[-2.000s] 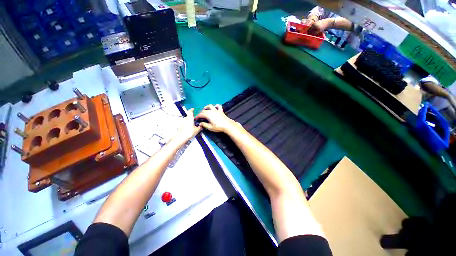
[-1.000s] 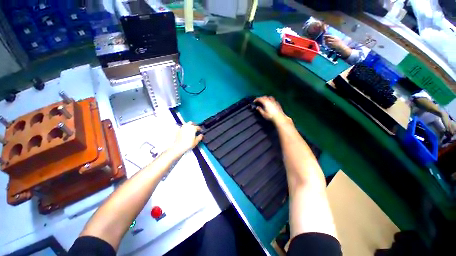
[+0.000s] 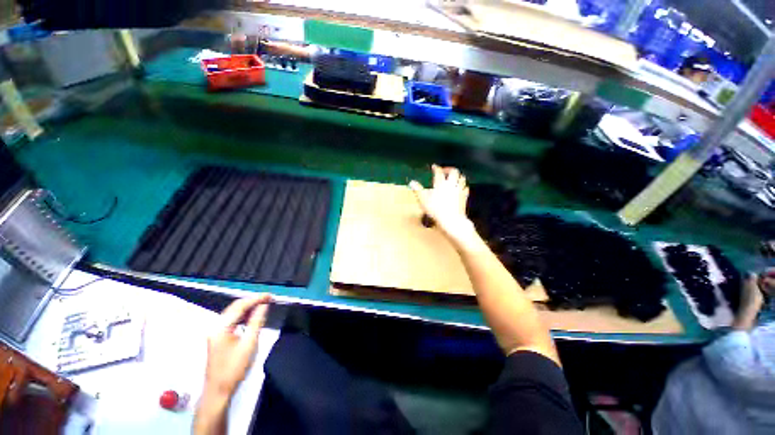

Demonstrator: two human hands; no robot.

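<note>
The black tray (image 3: 242,223) with parallel grooves lies on the green bench. The tan cardboard sheet (image 3: 382,242) lies to its right. My right hand (image 3: 444,197) is over the sheet's far right part, fingers spread, beside the loose parts pile (image 3: 586,263). A small dark piece shows on the cardboard just below that hand. My left hand (image 3: 235,344) is over the white machine table in front of the tray, thumb and fingers apart, with nothing seen in it.
The orange fixture (image 3: 30,395) is cut off at lower left, near the red emergency stop (image 3: 171,399). Across the bench are a red bin (image 3: 234,71) and a blue bin (image 3: 427,101). A person's hand (image 3: 749,299) is at far right by more black parts. A slanted post (image 3: 680,174) stands at right.
The view has swung right, bringing the loose parts pile into sight. Both hands have let go of the tray. My right hand has moved right over the cardboard; my left is back over the white table.
</note>
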